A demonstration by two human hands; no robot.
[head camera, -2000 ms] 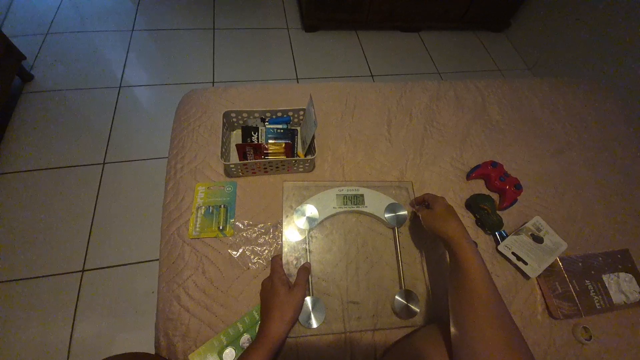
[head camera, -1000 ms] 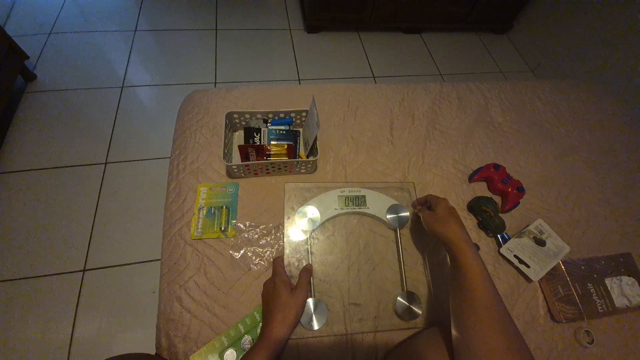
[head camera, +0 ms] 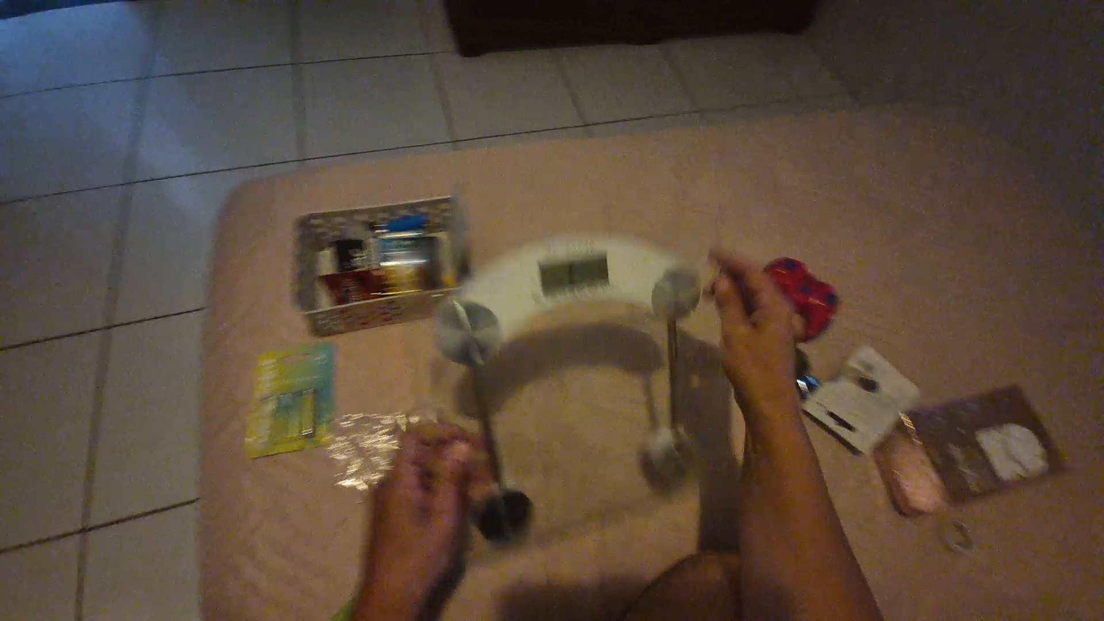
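Observation:
A glass bathroom scale [head camera: 573,274] with a white arched panel, round metal discs and a display hangs tilted above the bed, its shadow falling on the cover beneath. My left hand [head camera: 435,474] grips its left edge near the lower left disc. At the upper right, my right hand [head camera: 755,315] holds the opposite edge. The display shows no readable digits now. Motion blurs both hands and the scale. Just left of my left hand lies crumpled clear plastic [head camera: 366,448].
A perforated basket [head camera: 379,321] holds batteries and packets at the upper left. A battery blister pack [head camera: 291,399] lies below it. On the right are a red and blue object [head camera: 804,296], a white card [head camera: 865,398], a brown packet [head camera: 983,448] and a small ring-shaped object [head camera: 956,536].
The scale, lying flat on the bed before, is now raised and tilted between my hands. Its display showed digits earlier. The view has shifted.

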